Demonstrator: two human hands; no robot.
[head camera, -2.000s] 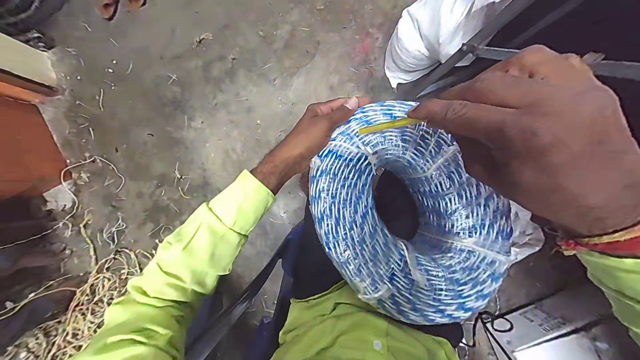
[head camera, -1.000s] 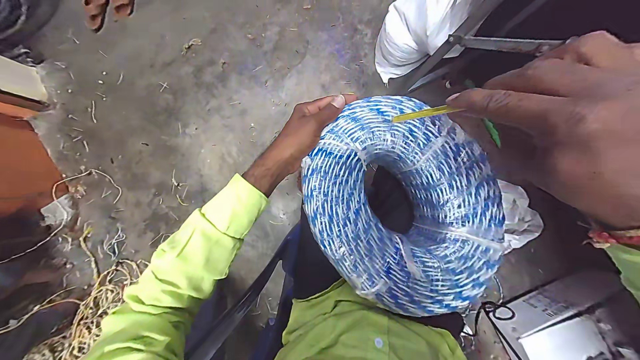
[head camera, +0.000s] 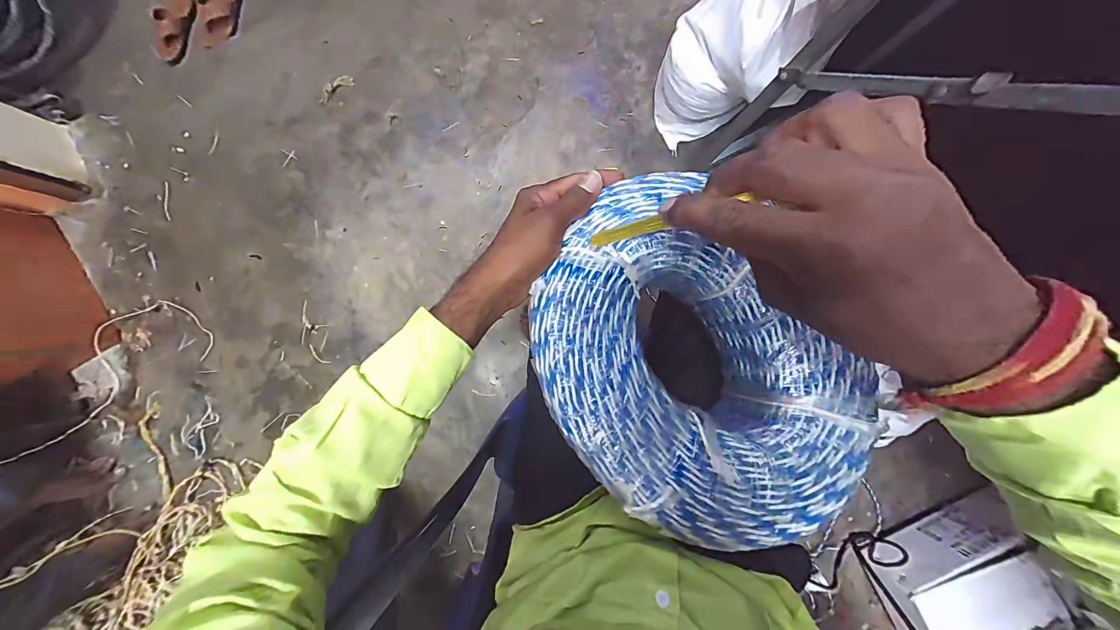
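Observation:
A thick coil of blue and white twisted rope or wire (head camera: 595, 376), bound with white ties, rests over my lap. My left hand (head camera: 534, 241) grips its upper left edge, thumb on top and the other fingers mostly hidden behind it. Above the upper right of the coil is my right hand (head camera: 840, 227), its thumb and fingers pinching a thin yellow strip (head camera: 628, 231). The strip's free end lies across the top of the coil, pointing left, and a bit of yellow shows between the fingers.
Tangled pale cord (head camera: 175, 542) lies on the floor at lower left. A white sack (head camera: 735, 66) stands beside a metal frame (head camera: 962, 87) at upper right. At lower right sits a metal box (head camera: 954, 542) with a black cord. Brown footwear (head camera: 173, 31) is at upper left.
My right hand, still pinching the yellow strip, has moved left, further over the top of the coil. My left hand keeps its hold on the coil's edge.

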